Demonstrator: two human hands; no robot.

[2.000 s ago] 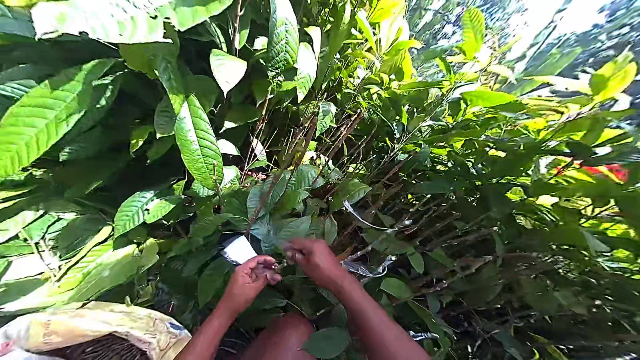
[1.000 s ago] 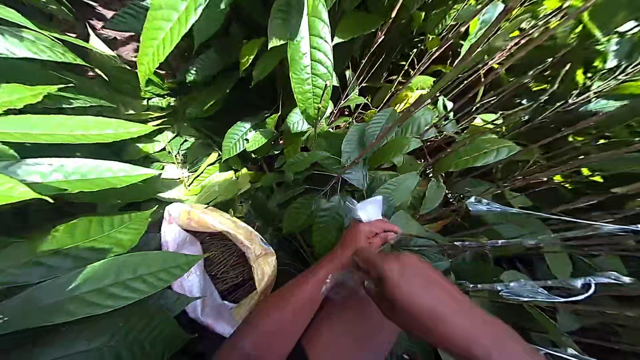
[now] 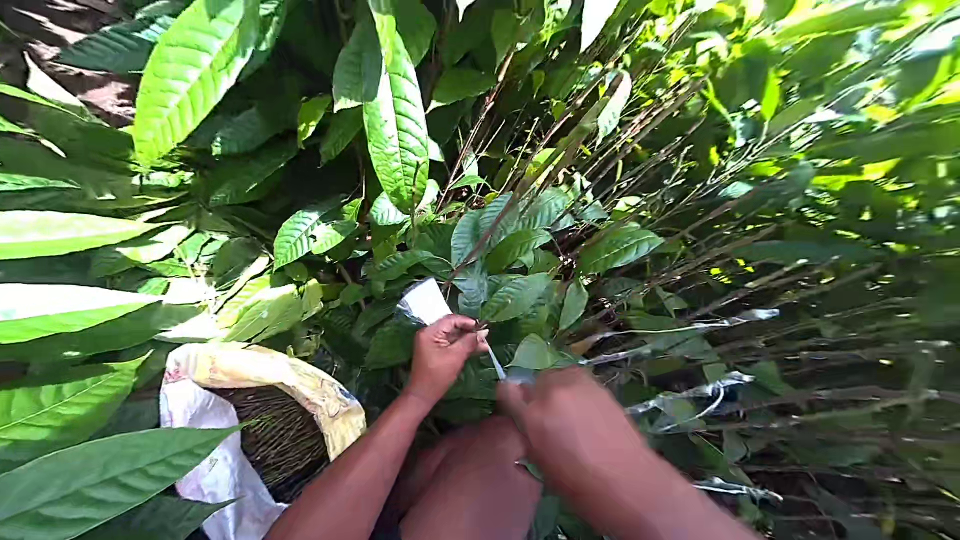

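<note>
My left hand [image 3: 448, 352] pinches a thin plant stem, with a white strip bundle [image 3: 424, 301] sticking out above its fingers. A narrow pale plastic strip [image 3: 496, 362] stretches from those fingers to my right hand [image 3: 559, 409], which is closed on its other end and blurred. Green leaves [image 3: 517, 296] surround the stem just above both hands. Below and to the left stands an open woven sack [image 3: 341, 420] with a rolled rim, holding many thin brown sticks [image 3: 277, 439].
Large leaves [image 3: 82, 480] reach in from the left beside the sack. To the right, slender stems lean across, several with clear plastic strips [image 3: 712, 397] tied on. Bare legs [image 3: 472, 480] are below my hands. Brown ground [image 3: 105, 90] shows at the upper left.
My hands were close together a second ago; now my right hand is drawn apart from the left, with the strip stretched between them.
</note>
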